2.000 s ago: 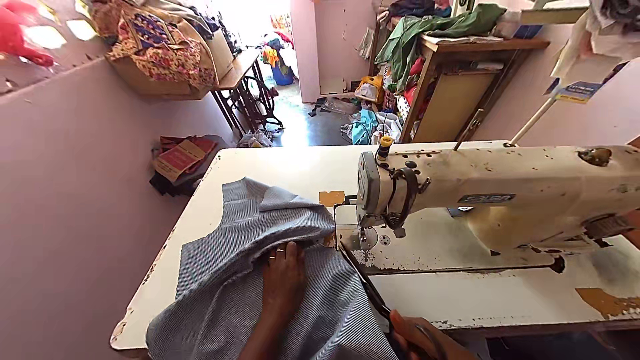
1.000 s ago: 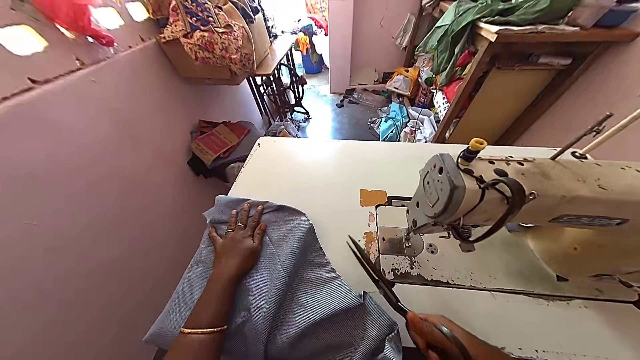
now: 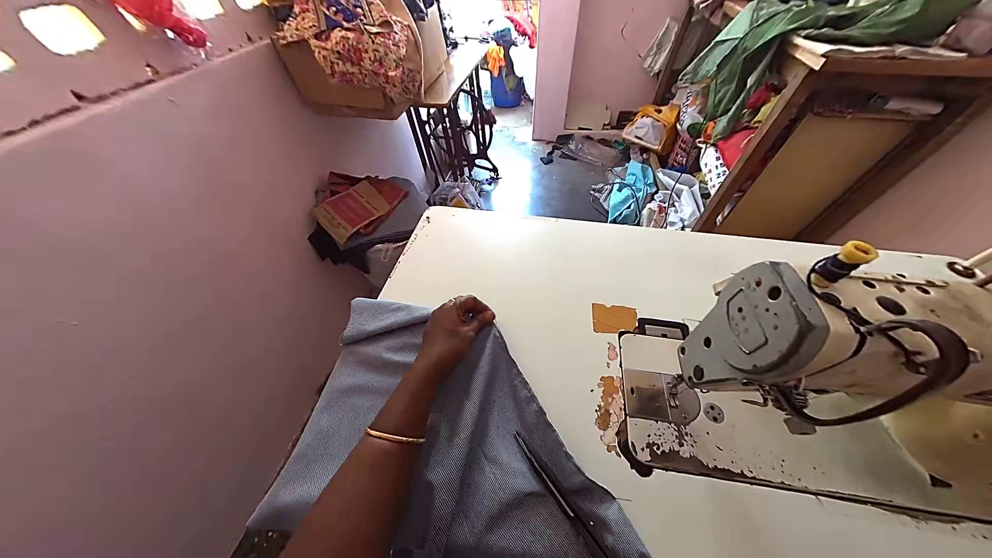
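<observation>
My left hand [image 3: 459,329], with a bangle at the wrist, pinches the far right corner of a blue-grey fabric piece [image 3: 473,449] between thumb and fingers. The fabric lies over the left part of the white sewing table [image 3: 542,256], its far left corner folded over. Dark metal scissors [image 3: 559,496] reach in from the bottom edge over the fabric's right part, blades nearly together. My right hand is out of view, so its hold on the scissors is hidden. To the right stands an industrial sewing machine [image 3: 763,325], its needle plate [image 3: 659,399] beside the cloth.
A pink wall [image 3: 194,310] runs close along the left of the table. Beyond the table are a stack with a cardboard packet [image 3: 353,211], a treadle stand [image 3: 461,128], bags on the floor [image 3: 632,194] and a wooden cabinet [image 3: 821,170] with green cloth [image 3: 744,62] on top.
My left hand has gone from lying flat on the fabric to pinching its corner. The scissors now lie over the fabric, their blades closer together, and my right hand has left the view.
</observation>
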